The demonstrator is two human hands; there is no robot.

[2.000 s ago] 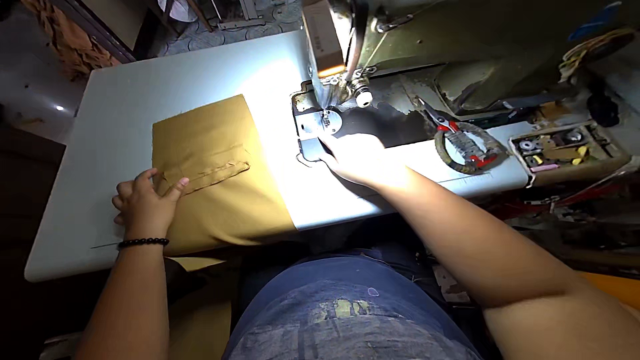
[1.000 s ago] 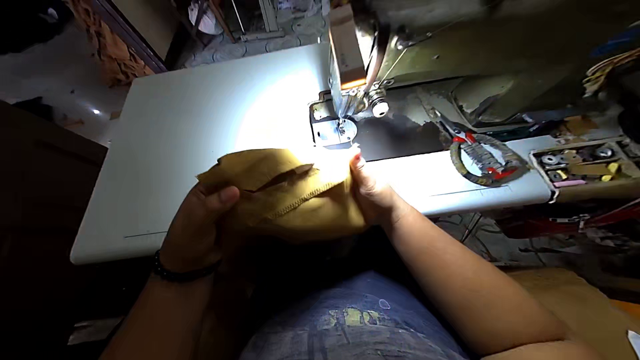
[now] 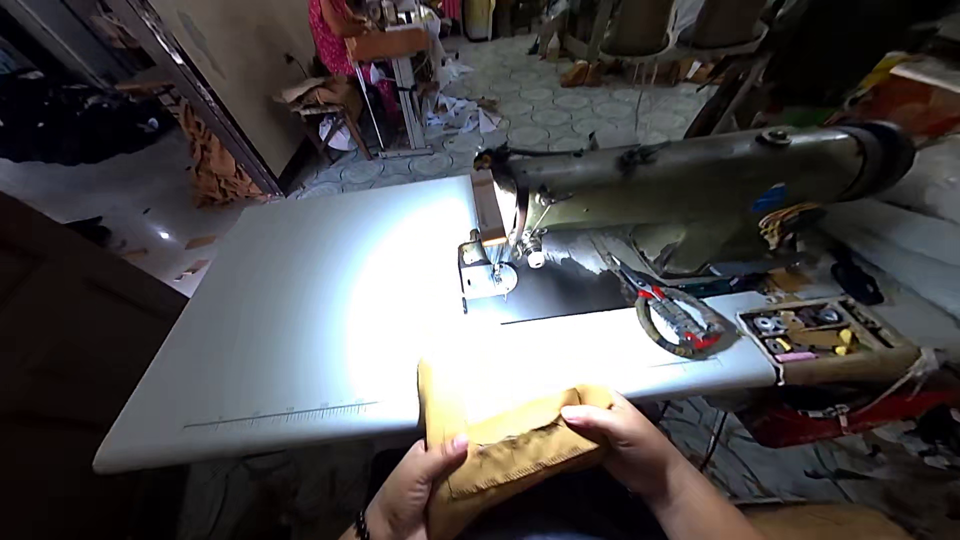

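Note:
A tan fabric piece (image 3: 517, 442) with a stitched seam and a folded opening is held at the table's front edge. My left hand (image 3: 409, 484) grips its left side, thumb on top; a dark bead bracelet is on that wrist. My right hand (image 3: 630, 442) pinches the right side near the fold. Beyond the fabric stands an industrial sewing machine (image 3: 675, 180), its needle and presser foot (image 3: 496, 276) over the metal needle plate, away from the cloth. Glare washes out the far part of the fabric.
Scissors with red-marked handles (image 3: 675, 319) lie on a wrapped ring right of the needle. A wooden tray (image 3: 832, 367) of bobbins and small parts sits at the table's right end. Across the tiled floor, a person (image 3: 337, 37) is at another table. A ruler scale (image 3: 285, 415) marks the front left edge.
Two seconds ago the fabric lay spread on the table under my left hand, with my right hand by the needle. Now both hands hold it gathered at the front edge. The view has tilted up.

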